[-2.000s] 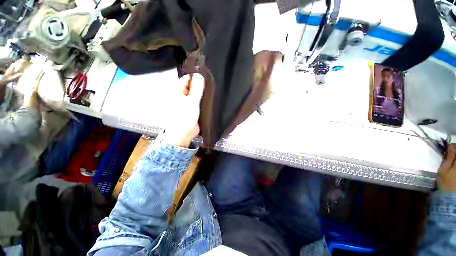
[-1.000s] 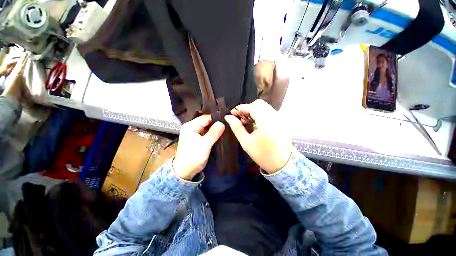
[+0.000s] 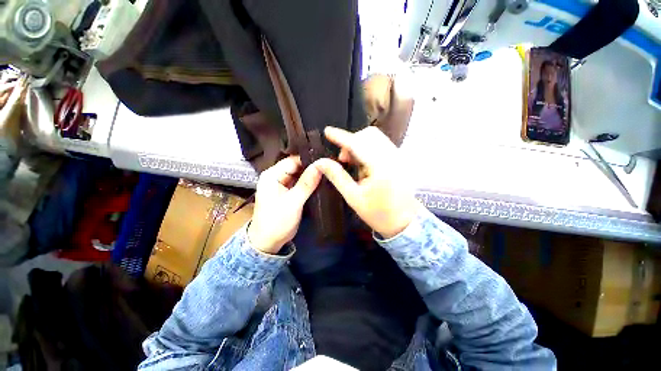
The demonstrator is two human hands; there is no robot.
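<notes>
A dark garment body [image 3: 312, 65] lies over the table and hangs over its front edge toward the lap. A narrow brown band [image 3: 281, 87] runs down it to the fingertips, with a slit-like opening along it. My left hand [image 3: 279, 203] pinches the band's lower end between thumb and fingers. My right hand [image 3: 373, 177] pinches the same place from the right, thumb tip against the left thumb, index finger raised on the cloth. A brown strip end [image 3: 330, 214] hangs below the hands. Whether my right hand holds a small tool is unclear.
The sewing machine [image 3: 580, 43] stands at the upper right, with its presser foot [image 3: 459, 61] behind the right hand. A phone [image 3: 547, 96] and thin silver tweezers [image 3: 610, 174] lie on the right. Red-handled scissors [image 3: 69, 110] lie on the left. A cardboard box [image 3: 192, 228] stands below the table.
My right hand came from the table's right end to join the left on the garment, which was drawn toward the lap. Since one second ago, the right index finger has lifted and spread.
</notes>
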